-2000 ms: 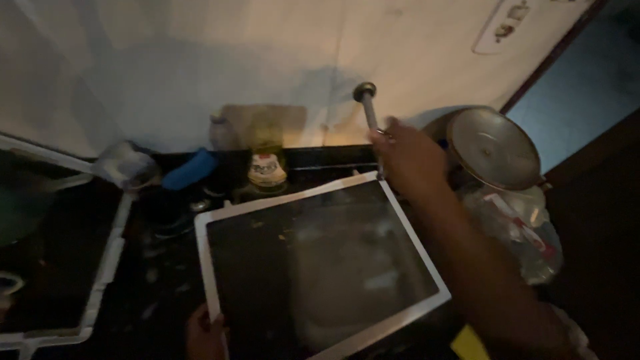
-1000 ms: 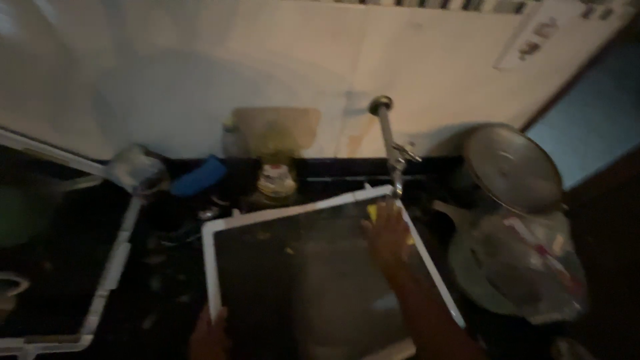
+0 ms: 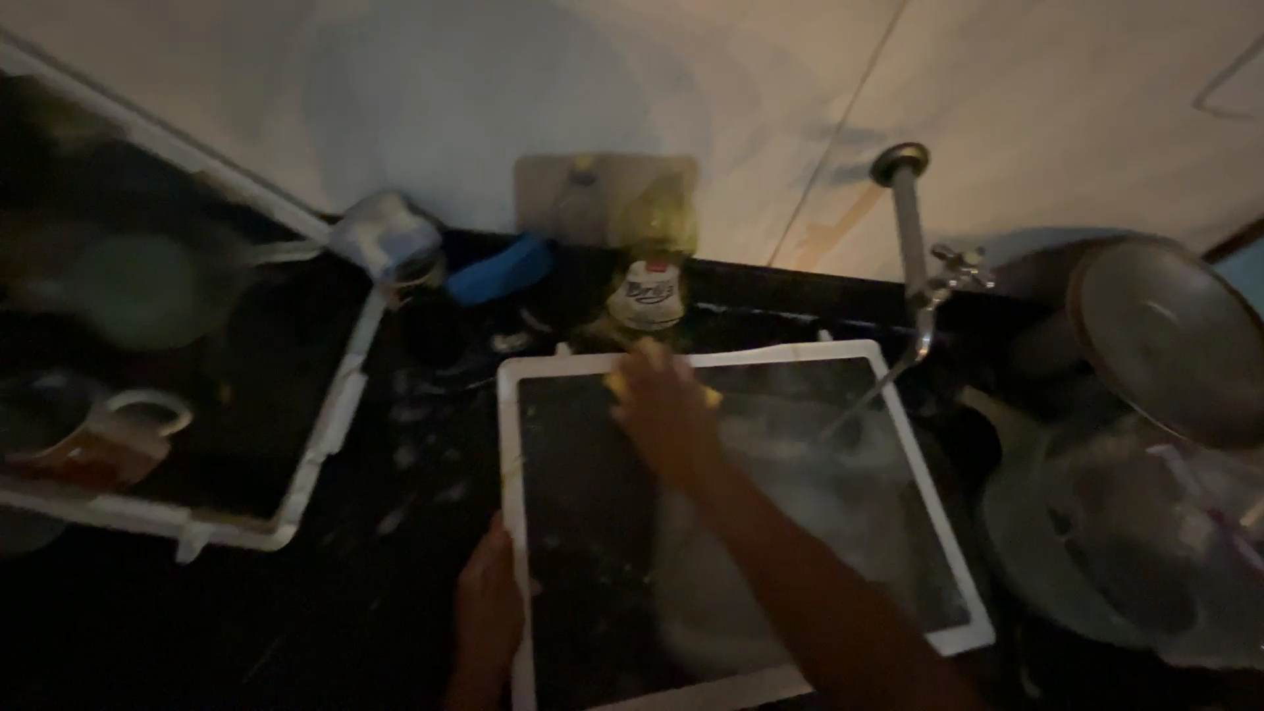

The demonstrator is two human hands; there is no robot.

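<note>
A glass refrigerator shelf with a white plastic frame (image 3: 938,504) lies tilted over the sink area. My left hand (image 3: 491,602) holds its left edge. My right hand (image 3: 664,410) presses a yellow sponge (image 3: 617,385) on the frame's far edge, left of the middle. From the wall tap (image 3: 913,237) a thin stream of water falls onto the glass at the right. A dish soap bottle (image 3: 647,296) stands just behind the shelf. A blue object (image 3: 502,271), its kind unclear, lies left of the bottle.
A second white-framed shelf (image 3: 336,415) lies at the left, with a mug (image 3: 148,410) and bowl seen at it. A container (image 3: 385,237) stands near its corner. At the right, a round pan (image 3: 1165,336) leans by the wall above a large bowl (image 3: 1027,553) with plastic.
My right hand has moved from the tap down to the shelf, then left along its far edge with the yellow sponge. Water now runs from the tap. My left hand stays at the left edge.
</note>
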